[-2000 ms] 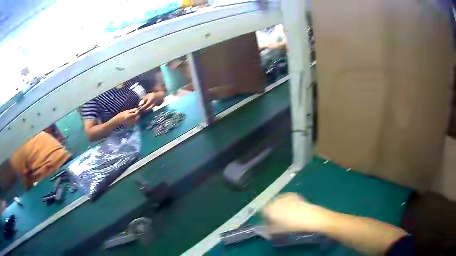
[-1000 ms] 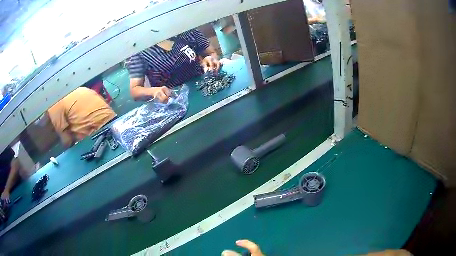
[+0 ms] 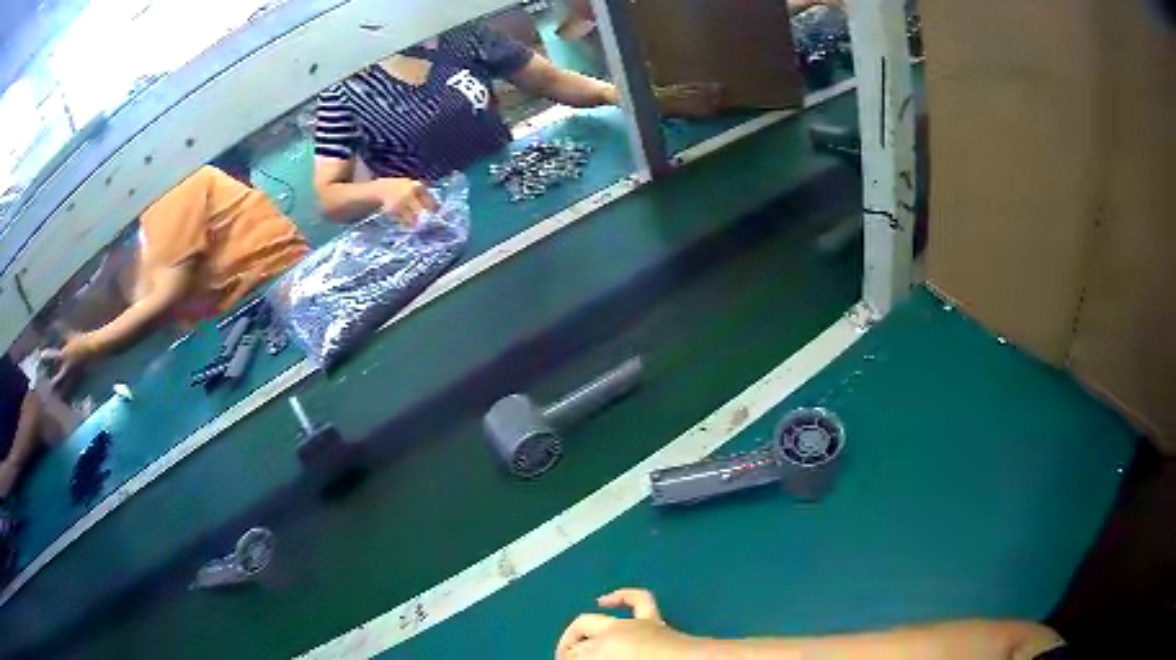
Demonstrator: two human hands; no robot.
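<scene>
A grey fan unit [image 3: 738, 475] lies on the green bench beside the belt edge rail, its round head face up to the right and its handle to the left. My right hand [image 3: 629, 637] is at the bottom edge, below and left of that unit and apart from it. Its fingers are bent and its lower part is cut off, so I cannot tell if it holds anything. My left hand is not in view. On the dark green belt [image 3: 426, 548] lie a larger grey fan unit [image 3: 542, 426], a dark unit with an upright handle [image 3: 323, 447] and a small fan unit [image 3: 239, 561].
A pale rail [image 3: 503, 567] divides belt and bench. A pale post [image 3: 887, 168] and tall cardboard [image 3: 1032, 194] stand at right. Across the belt are two people in striped and orange tops, a clear plastic bag [image 3: 374, 277], small metal parts [image 3: 542, 168] and dark handle pieces [image 3: 239, 348].
My right hand has left the fan unit on the bench and moved down-left to the bottom edge. The belt units have shifted left, and blurred grey shapes now show near the post.
</scene>
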